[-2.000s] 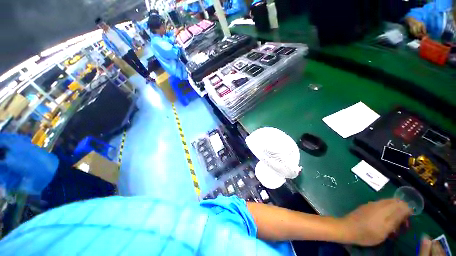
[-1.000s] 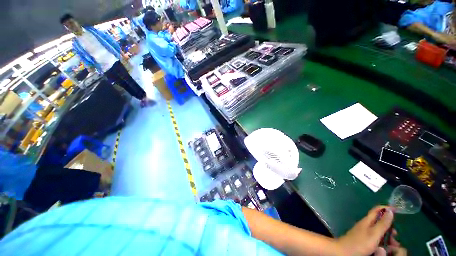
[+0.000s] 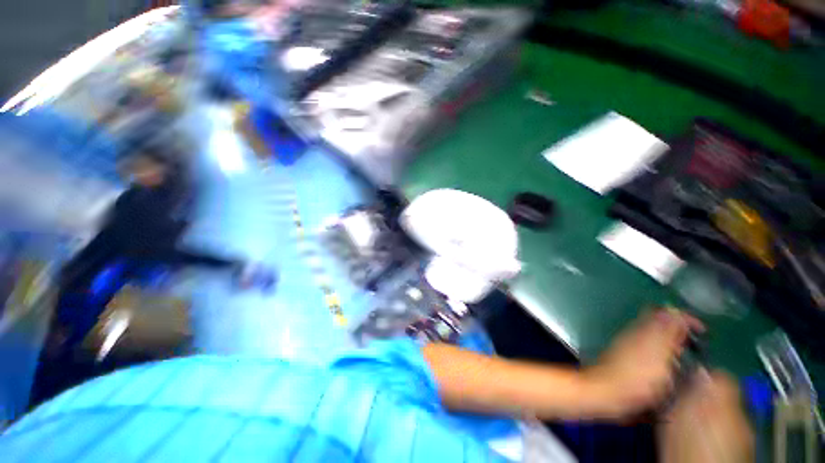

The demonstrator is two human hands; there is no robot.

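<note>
The picture is strongly blurred. My left hand (image 3: pixel 642 362) is at the lower right, its fingers closed around a small dark thing (image 3: pixel 692 354) that looks like a phone unit; detail is lost. My right hand (image 3: pixel 710 425) is just below and right of it, close against the same thing, cut off by the lower edge; its fingers cannot be made out. A clear round cup (image 3: pixel 710 289) stands on the green bench just above the hands. A white and dark-blue battery (image 3: pixel 787 366) lies to the right.
A white fan (image 3: pixel 463 233) stands at the bench edge, with a small black object (image 3: pixel 532 210) beside it. White paper (image 3: pixel 606 152), a white card (image 3: pixel 642 251) and a black parts tray (image 3: pixel 669 203) lie behind. Stacked phone trays (image 3: pixel 398 108) stand farther back. A person (image 3: pixel 136 217) is at left.
The view has shifted, so the bench things sit higher and farther left. My right hand shows more and is close to my left hand. A dark-clothed person now shows lower at the left.
</note>
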